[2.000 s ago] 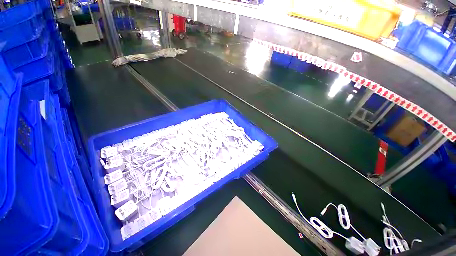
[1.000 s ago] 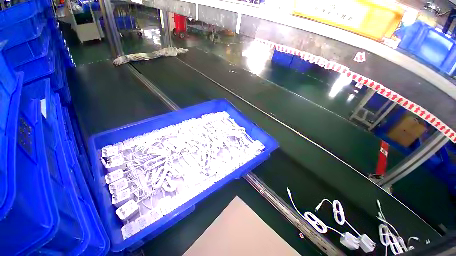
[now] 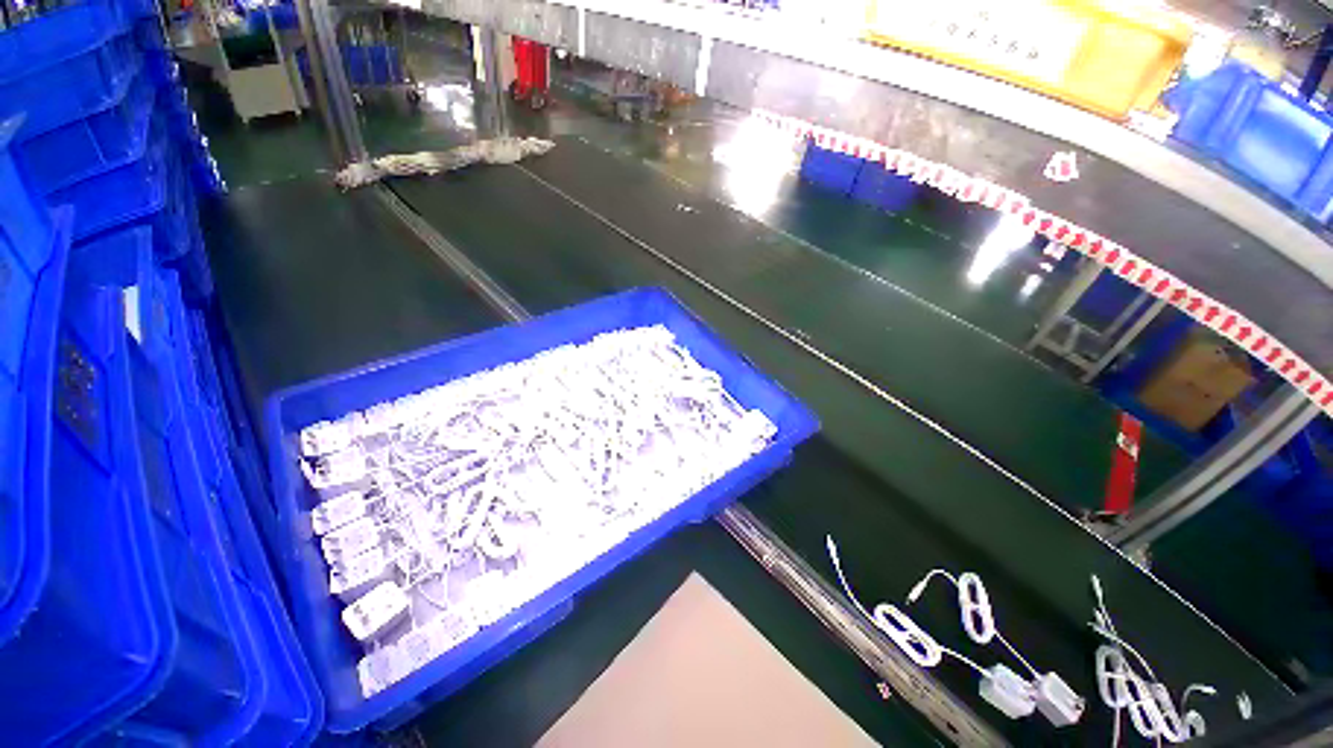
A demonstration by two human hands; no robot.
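A blue crate lies tilted across the metal edge rail of the green belt. It is filled with white power adapters and their bundled white cords; blocks stand along its left and front sides. At the lower right, two adapters with looped cords lie side by side on the belt. More white cord bundles lie right of them, partly cut off by a dark edge. Neither of my hands is in the picture.
Blue crates are stacked at the left. A beige board is at the bottom middle. The green conveyor belt runs diagonally beyond the crate, with a cloth-like bundle at its far end. A curved upper shelf holds a yellow crate.
The adapters and cords on the belt at the lower right have moved a little to the left and up. The filled crate has stayed in place.
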